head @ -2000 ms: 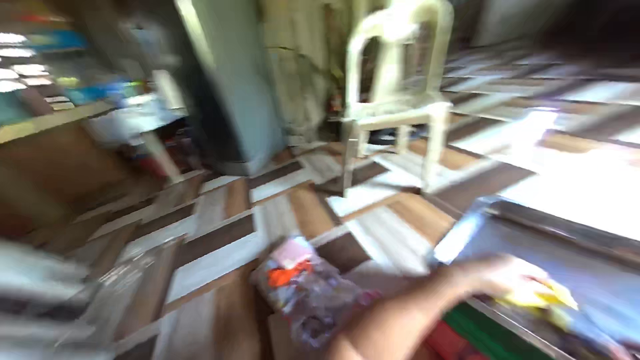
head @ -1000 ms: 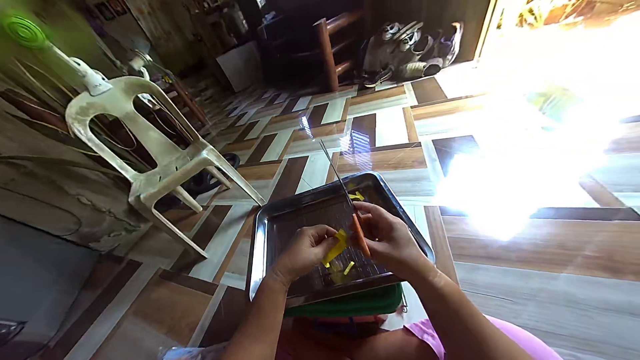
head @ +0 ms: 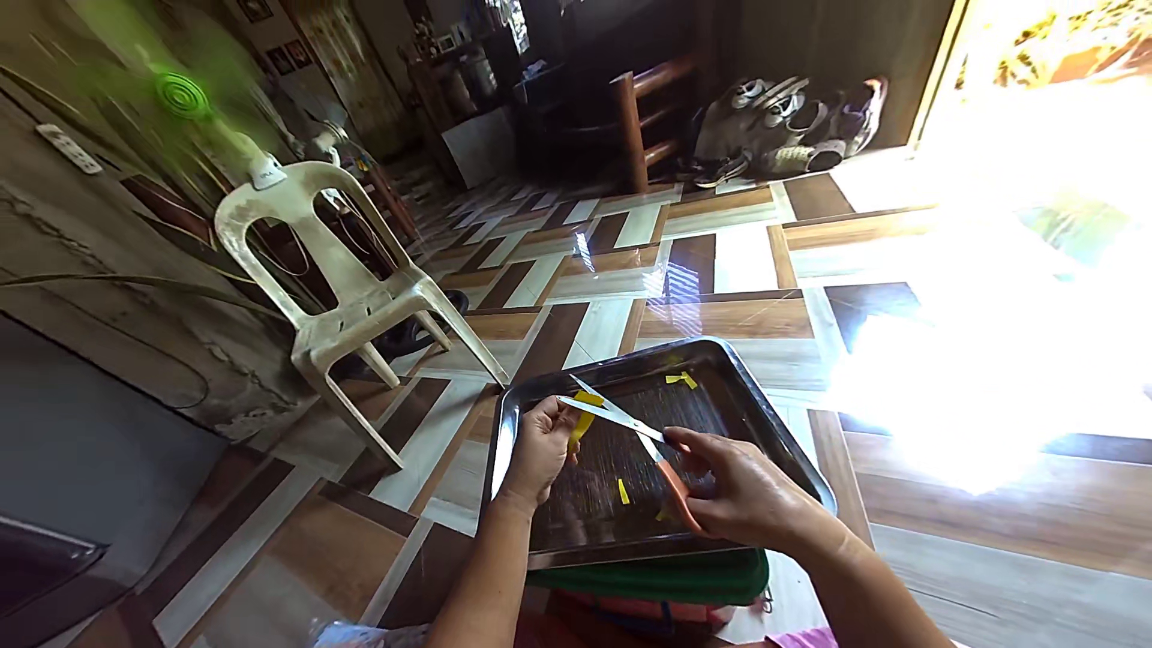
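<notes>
My left hand [head: 538, 445] pinches a thin yellow strip [head: 584, 421] above the left side of a dark metal tray [head: 720, 538]. In my right hand [head: 742, 486] is a pair of scissors [head: 650, 443] with orange handles, its blades spread and reaching to the yellow strip. Small yellow pieces [head: 682, 379] lie at the tray's far side, and another yellow piece [head: 623, 490] lies nearer its middle. What the strip is made of I cannot tell.
The tray rests on something green [head: 670, 580]. A white plastic chair [head: 346, 310] stands to the left, with a green fan [head: 183, 95] at its back. Shoes [head: 792, 121] are piled beyond the patterned floor [head: 756, 319], near a bright doorway. A wooden post [head: 632, 130] stands beside them.
The scissors, closed and pointing up one second ago, are now spread and turned toward the left hand's strip. Two seconds ago one hand was reaching into the tray. The view has swung strongly.
</notes>
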